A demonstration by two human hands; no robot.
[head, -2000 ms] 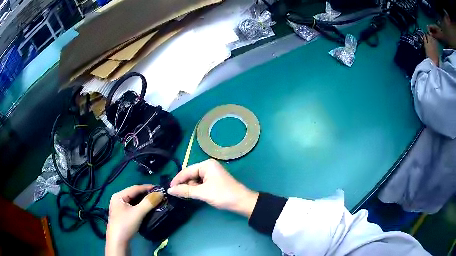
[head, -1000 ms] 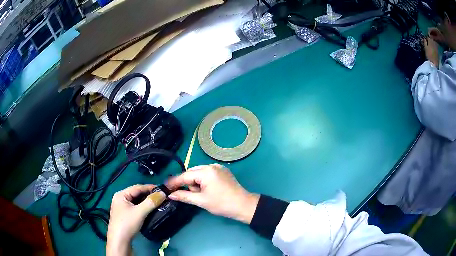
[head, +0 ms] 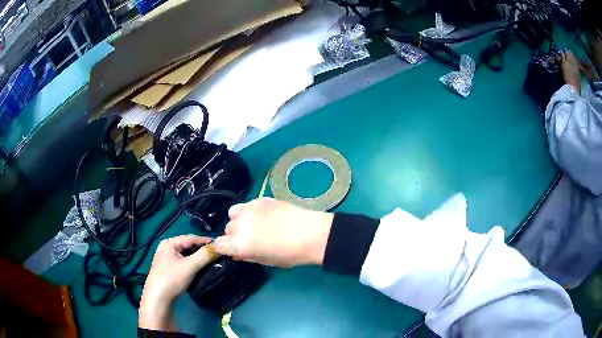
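Observation:
A black electrical unit (head: 228, 284) lies on the green bench in front of me, partly hidden by my hands. My left hand (head: 173, 267) grips its upper left end, with the thumb on top. My right hand (head: 264, 231) is at the same end, its fingertips pinched close to the left thumb; what they pinch is hidden. A flat tan tape roll (head: 344, 177) lies just beyond my right hand. A pale yellow liner strip (head: 265, 185) runs down from the roll, and a pale piece (head: 228, 325) shows below the unit.
More black units with wires (head: 214, 175) and coiled black cords (head: 132, 218) lie at the left. Cardboard (head: 198, 39) and white sheets (head: 277, 72) are at the back. Bubble bags (head: 460, 78) lie at the back right. A coworker's sleeve (head: 573, 125) is at the right. An orange-brown box (head: 39, 304) stands at the lower left.
My right hand has turned over and moved slightly up, its back now covering more of the unit's end. My left hand stays on the unit. The whole view has shifted slightly.

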